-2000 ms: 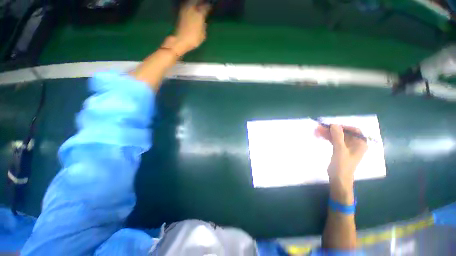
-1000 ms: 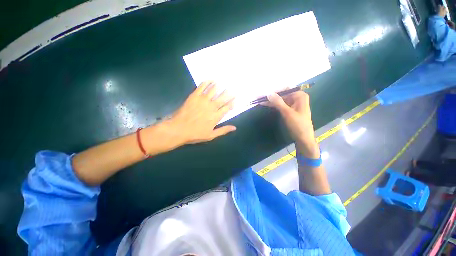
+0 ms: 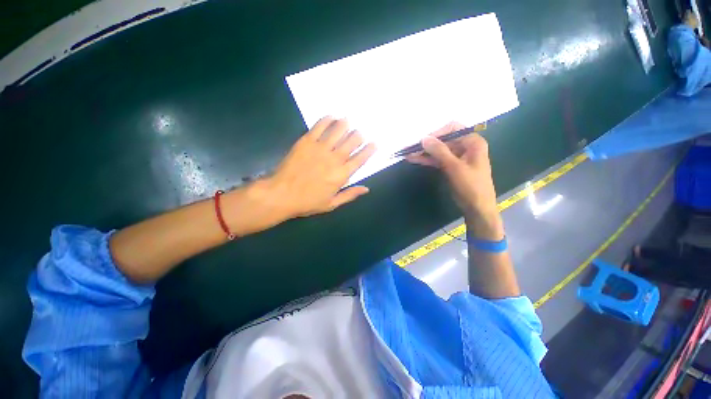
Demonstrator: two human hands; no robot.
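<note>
A plain white sheet lies tilted on the dark green bench mat, overexposed so that no marks on it can be made out. My left hand lies flat with spread fingers on the sheet's lower left corner and holds nothing. My right hand grips a thin dark tweezers-like tool at the sheet's lower edge. The tool's pointed tip is over the sheet near my left fingertips. It cannot be told if the tip touches the sheet.
The worn white rail runs across the upper left. A yellow-marked bench edge borders the grey floor on the right. A blue stool stands on the floor. Another person's blue sleeve shows at the upper right.
My left hand has come back from beyond the rail onto the sheet. My right hand has moved with the tool to the sheet's lower edge. The view has turned towards the right.
</note>
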